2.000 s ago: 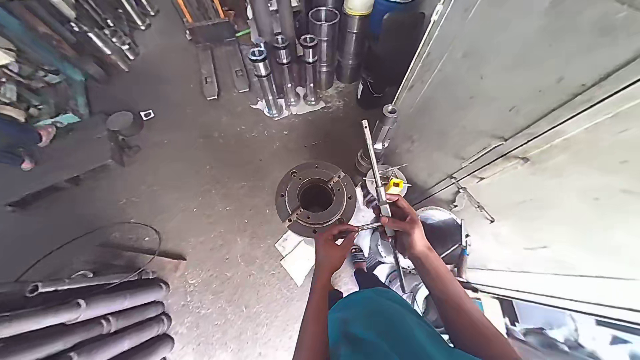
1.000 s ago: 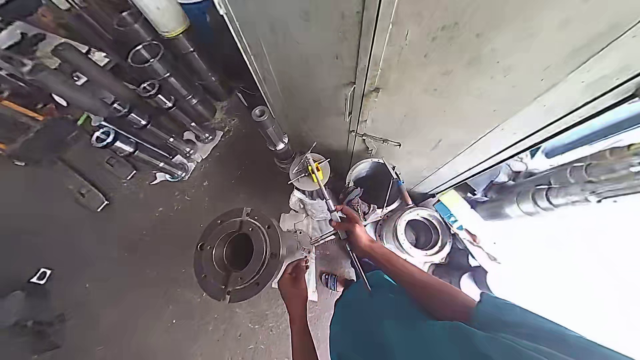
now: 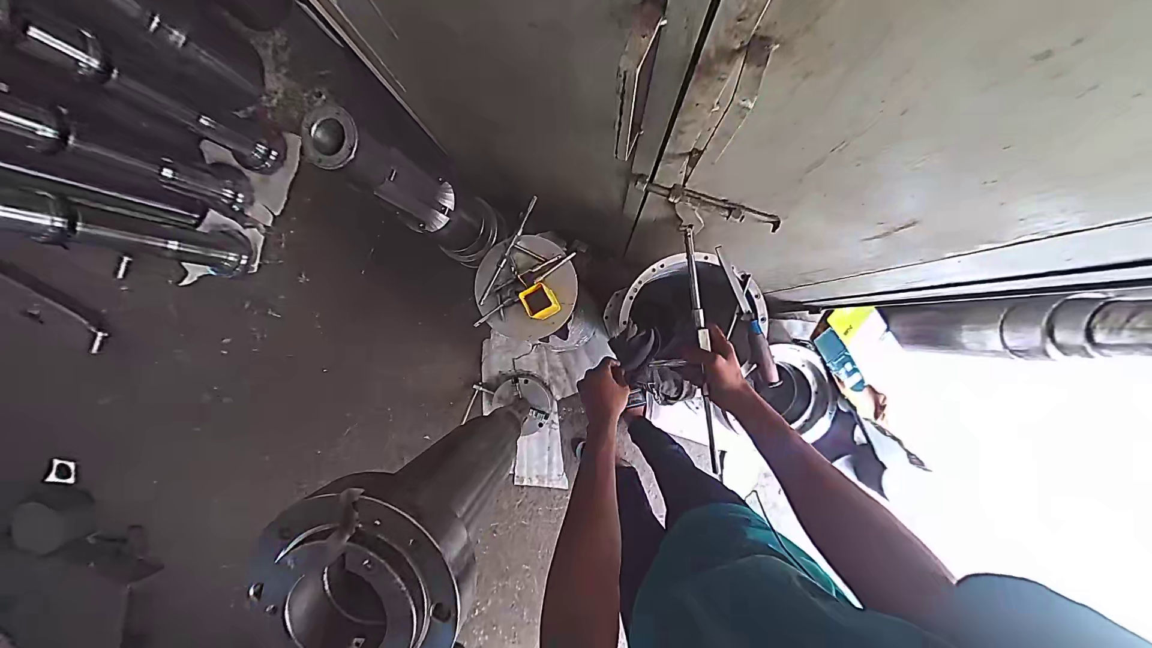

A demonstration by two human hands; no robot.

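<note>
My right hand [image 3: 720,364] is closed around a long thin metal rod-like tool [image 3: 695,288] that stands nearly upright in the view, over a flanged metal cylinder [image 3: 661,270]. Just left of it, my left hand [image 3: 605,389] has its fingers curled at a dark cloth [image 3: 636,346]; whether it grips the cloth or something small is unclear. A round metal plate [image 3: 504,315] holding thin rods and a yellow square-shaped object [image 3: 539,301] lies up and left of my left hand. At the lower left a large flanged metal tube [image 3: 423,531] points toward the camera.
Metal cabinet doors [image 3: 864,135] with a latch [image 3: 706,200] rise in front. Several shiny shafts [image 3: 135,238] stand at the left. A slotted metal tube [image 3: 409,193] is near the cabinet. Another flanged ring [image 3: 805,391] and a yellow and blue box [image 3: 846,346] are at right.
The view has swung right and closer to the cabinet. The long tool remains in my right hand; my left hand has moved from beside the flanged tube to near the dark cloth.
</note>
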